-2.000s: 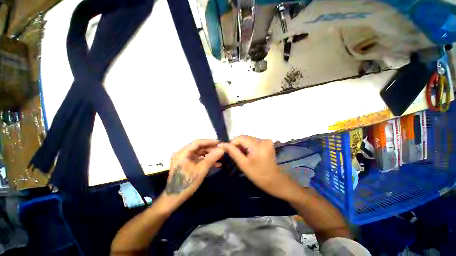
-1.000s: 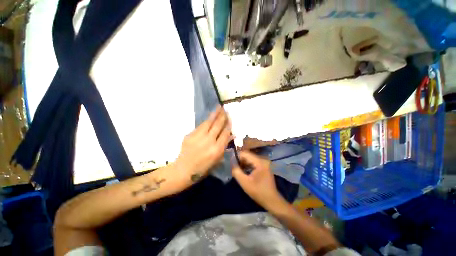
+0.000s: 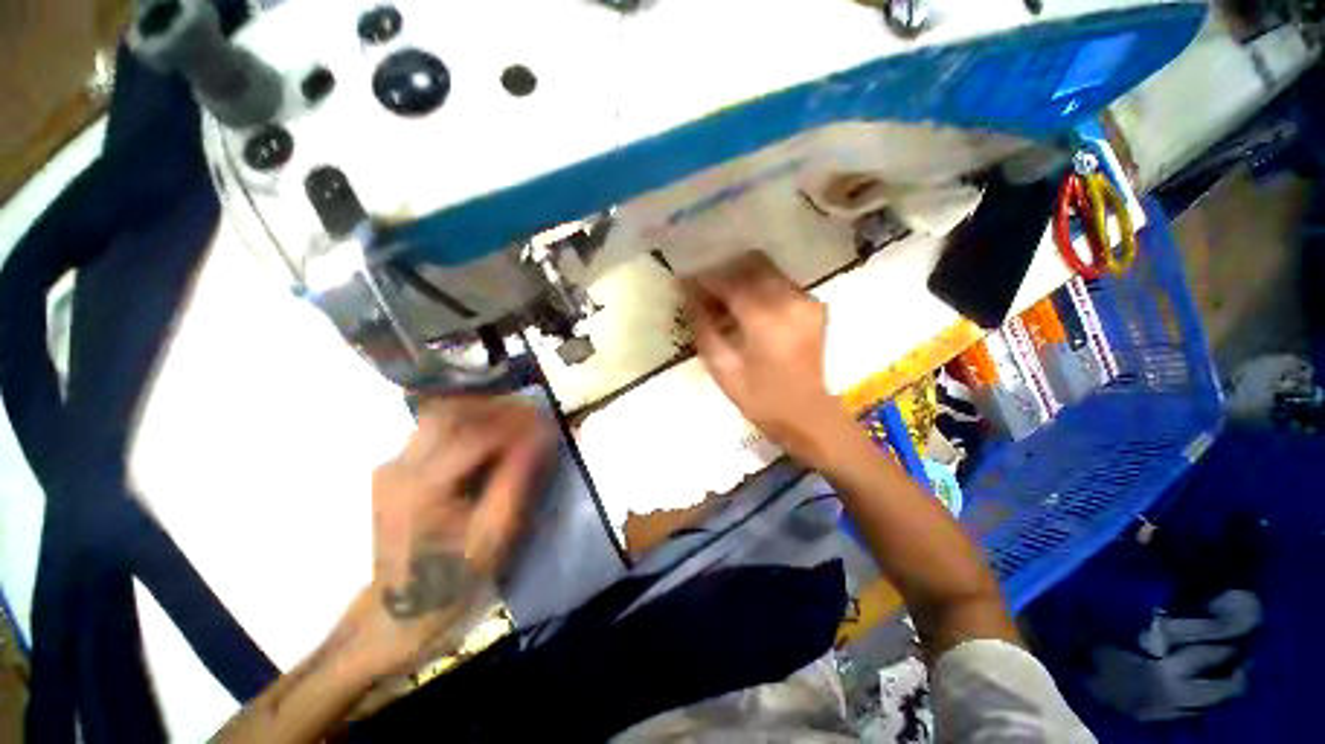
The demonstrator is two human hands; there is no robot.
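Note:
My left hand (image 3: 458, 494) lies blurred on the grey-faced fabric strip (image 3: 560, 545), just in front of the needle area (image 3: 560, 284) of the sewing machine (image 3: 581, 87). The strip's dark edge runs from under the machine head towards my lap, and its lower part hangs over the table edge. My fingers are bent, and blur hides whether they pinch the strip. My right hand (image 3: 759, 337) is over the machine bed, right of the needle area, fingers curled and blurred. A small dark tip shows by its fingers; I cannot tell whether it is held.
A bundle of navy strips (image 3: 102, 334) lies along the table's left side. A crumpled beige cloth (image 3: 886, 196), a dark phone or pad (image 3: 995, 255) and red and yellow scissor loops (image 3: 1093, 225) are at the right. A blue basket (image 3: 1083, 472) with orange-white boxes sits below the table edge.
The view has shifted, and the machine head now fills the top. My left hand is closer to the needle area. My right hand has moved from the strip at the table edge onto the machine bed.

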